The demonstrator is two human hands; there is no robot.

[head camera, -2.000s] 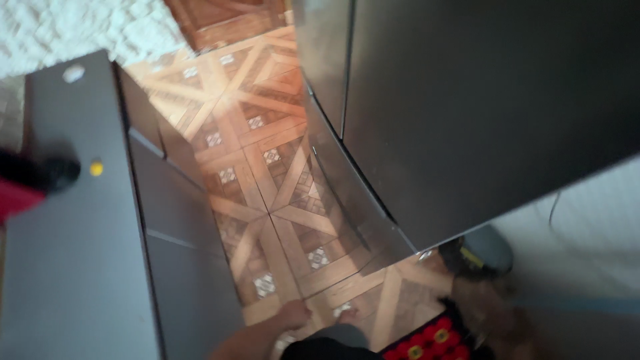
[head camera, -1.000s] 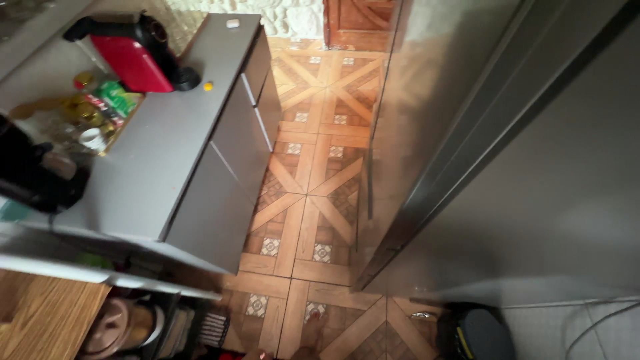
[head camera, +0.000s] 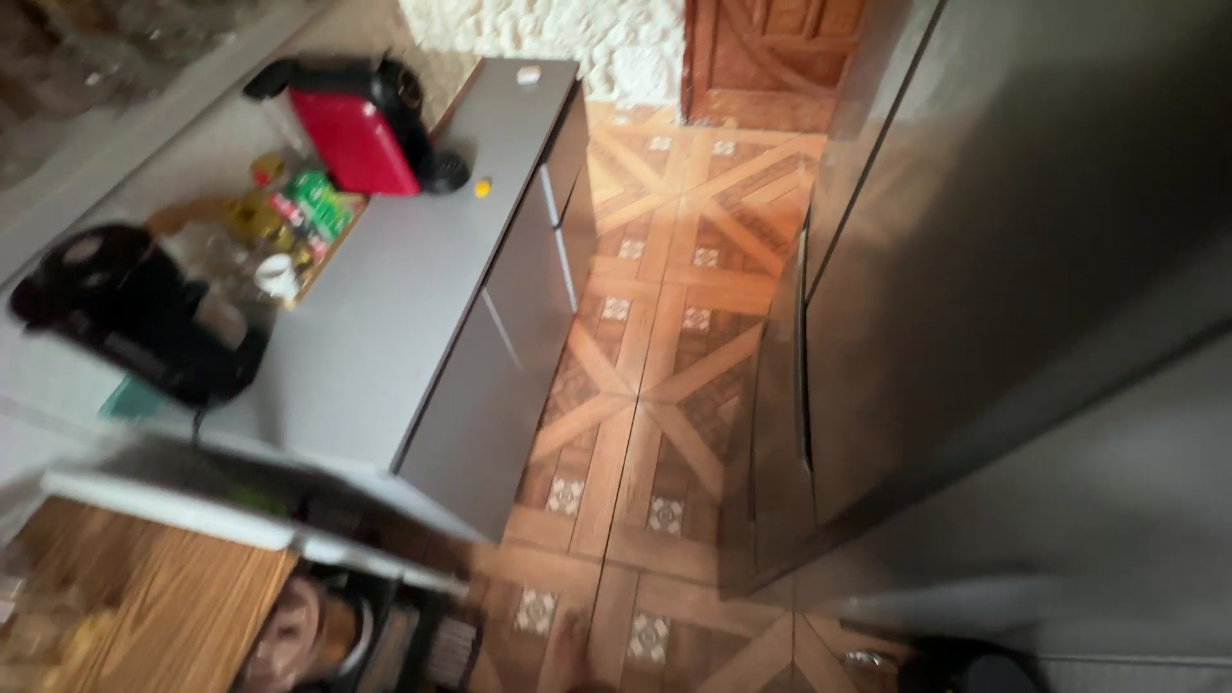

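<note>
Neither of my hands can be made out. At the bottom edge a blurred, skin-toned shape, perhaps a foot, shows over the patterned floor (head camera: 635, 395). A grey counter (head camera: 385, 327) runs along the left, bearing a red and black coffee machine (head camera: 356, 125), a black appliance (head camera: 144, 313) and a wooden tray (head camera: 332, 258) of packets with a white cup (head camera: 277, 276). A small yellow object (head camera: 483, 188) lies near the counter's edge. On the right stands a large grey metallic refrigerator (head camera: 1011, 241).
A wooden door (head camera: 770, 58) and a rough white stone wall (head camera: 577, 48) are at the far end. Lower left, a wood-topped surface (head camera: 154, 587) stands beside a shelf with a pinkish pot (head camera: 289, 630). A black object (head camera: 972, 669) is on the floor at lower right.
A hand and forearm seen low in the oldest frame are out of view now. The view has swung to take in more of the counter; the red and black patterned cloth is no longer visible.
</note>
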